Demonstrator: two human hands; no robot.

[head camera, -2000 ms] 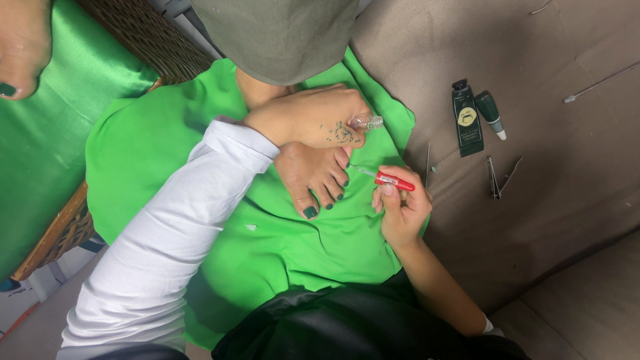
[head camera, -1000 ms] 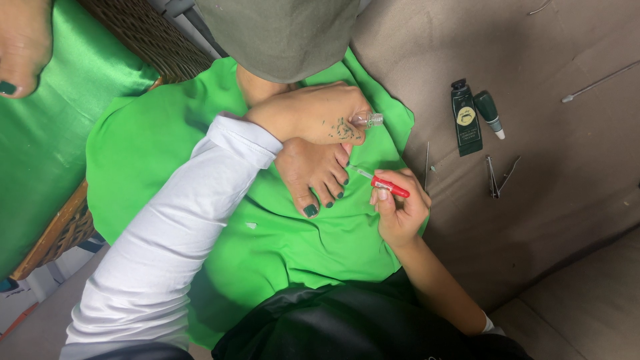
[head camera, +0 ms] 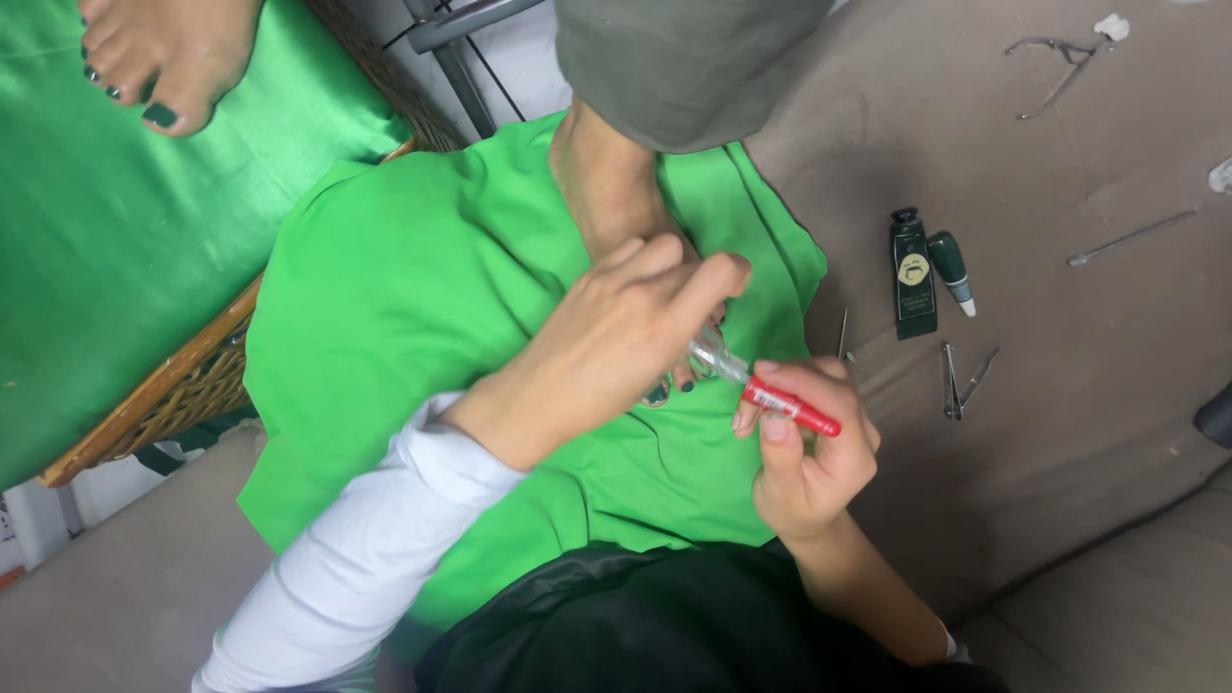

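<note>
My left hand (head camera: pixel 606 337) holds a small clear bottle (head camera: pixel 714 352) above a person's foot (head camera: pixel 616 192), hiding much of it. Between the fingers of my right hand (head camera: pixel 818 443) is a red applicator cap (head camera: pixel 791 405), its inner end at the mouth of the bottle. Dark green polish shows on toenails (head camera: pixel 657 393) below my left hand. A bright green cloth (head camera: pixel 404 289) lies under the foot. Whether the brush is inside the bottle is hard to tell.
On the brown upholstery at right lie a dark tube (head camera: pixel 913 274), a dark green bottle (head camera: pixel 951 271), nail clippers (head camera: pixel 953 380), nippers (head camera: pixel 1064 58) and a metal tool (head camera: pixel 1131 239). Another foot (head camera: pixel 178 58) rests on a green satin cover (head camera: pixel 125 289) over a wicker seat (head camera: pixel 192 385).
The red cap's brush was by a toe, apart from the bottle; now cap and bottle meet. My left hand has come down over the toes.
</note>
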